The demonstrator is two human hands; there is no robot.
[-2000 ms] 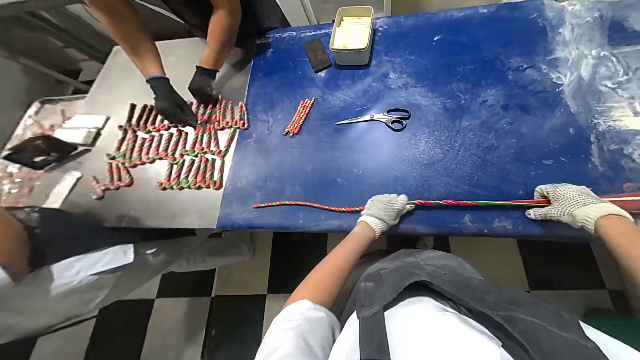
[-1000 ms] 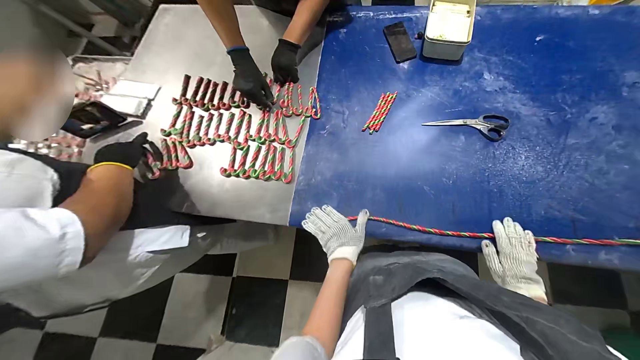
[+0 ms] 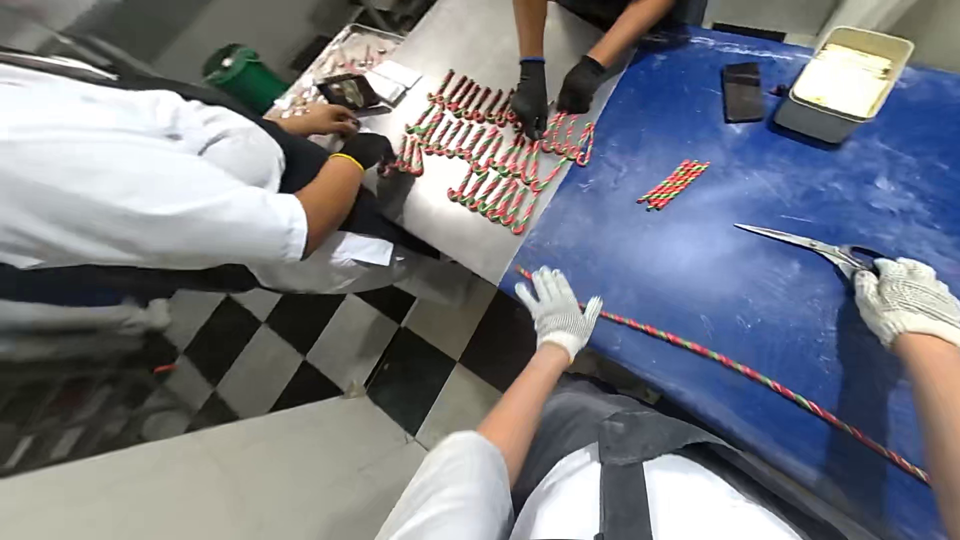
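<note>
A long twisted red and green candy rope [image 3: 701,350] lies along the near edge of the blue table. My left hand [image 3: 559,309], in a white knit glove, rests flat over the rope near its left end, fingers spread. My right hand [image 3: 906,296], gloved alike, is closed around the handles of the metal scissors [image 3: 814,246], whose blades point left on the table and look shut. A small bundle of straight striped candy sticks [image 3: 673,185] lies beyond, left of the scissors.
At the left, rows of candy canes [image 3: 480,142] lie on a metal table [image 3: 480,259], where a co-worker's black-gloved hands handle them. Another co-worker stands at the left. A dark flat block [image 3: 742,92] and a grey tub [image 3: 817,120] with pale contents stand at the back right.
My right hand has left the rope and taken hold of the scissors. My left hand has stayed at the rope's left end since a second ago. The view has turned and shifted.
</note>
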